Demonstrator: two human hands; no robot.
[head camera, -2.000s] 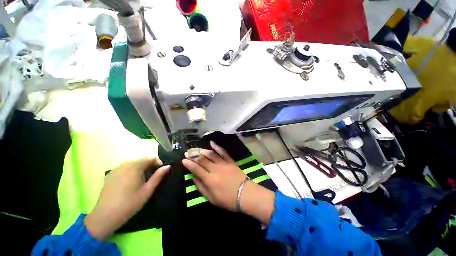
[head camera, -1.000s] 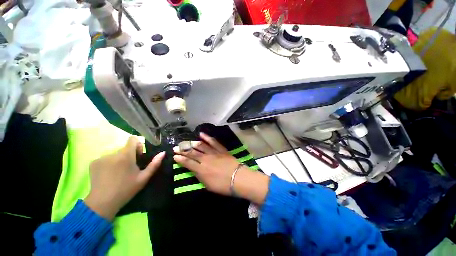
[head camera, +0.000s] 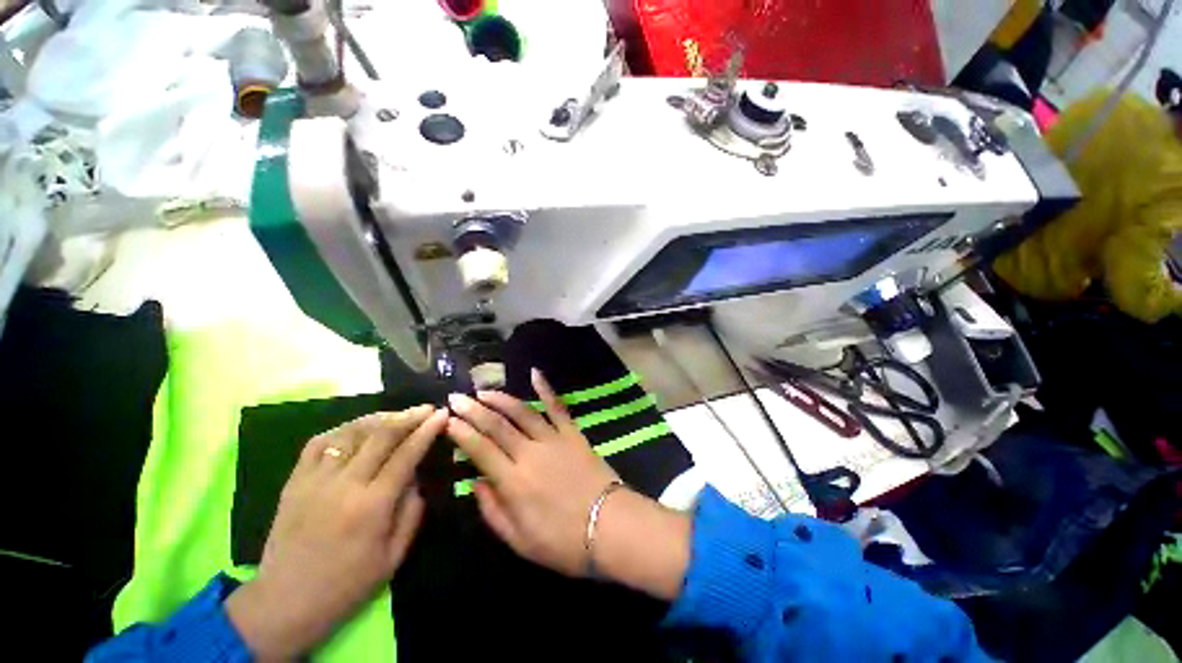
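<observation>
The striped panel (head camera: 622, 412), black with neon-green stripes, lies under the machine head and beneath my right hand. The neon-green and black body panel (head camera: 195, 447) lies to the left, partly under my left hand. My left hand (head camera: 344, 518) and my right hand (head camera: 538, 486) press on the black cloth, fingertips meeting just in front of the presser foot (head camera: 450, 363). Both hands are bare; the cloth edge between the fingertips is covered. The white sewing machine (head camera: 544, 194) with its green end cover stands over the work.
Scissors (head camera: 901, 404) and a dark red tool (head camera: 819, 399) lie right of the machine head, near a grey accessory tray (head camera: 979, 350). White crumpled cloth (head camera: 143, 117) is at the left rear. A red package (head camera: 791, 39) is behind. A person in yellow (head camera: 1115, 207) is at the right.
My left hand has moved right and turned, its fingertips now beside my right hand's. More black cloth shows left of it. My right hand has shifted slightly. The camera view has shifted a little.
</observation>
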